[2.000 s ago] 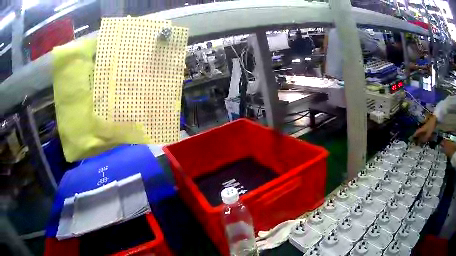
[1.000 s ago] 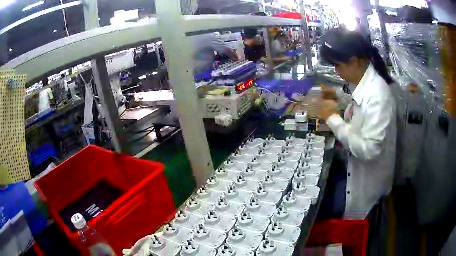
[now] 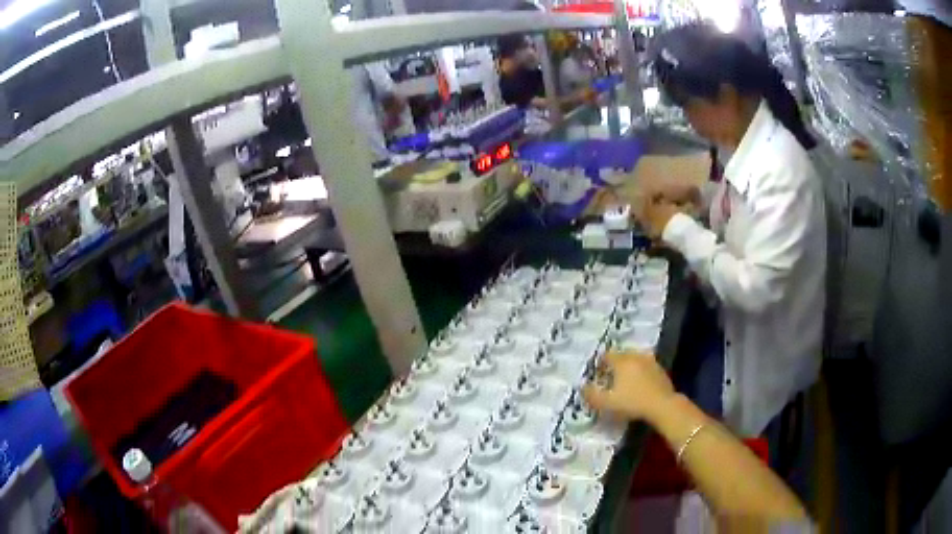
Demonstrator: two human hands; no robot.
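Note:
White plug-in adapter units point(image 3: 488, 443) with round raised tops and metal pins stand in dense rows on the dark green bench. My right hand point(image 3: 632, 386) reaches in from the lower right, with a thin bracelet on the wrist. Its fingertips are at the pins of a unit in the right-hand row, about halfway along. The fingers are curled and blurred, so I cannot tell whether they grip the unit. My left hand is not in view.
A red crate point(image 3: 209, 417) with black material stands left, behind a clear bottle point(image 3: 139, 465). A pale post point(image 3: 350, 198) rises beside the rows. A person in a white coat point(image 3: 778, 261) works at the far right. Another red crate point(image 3: 746, 448) is partly behind my forearm.
The view has swung right from the hanging sheets to the rows and the co-worker. My right hand has come into view over the right-hand row.

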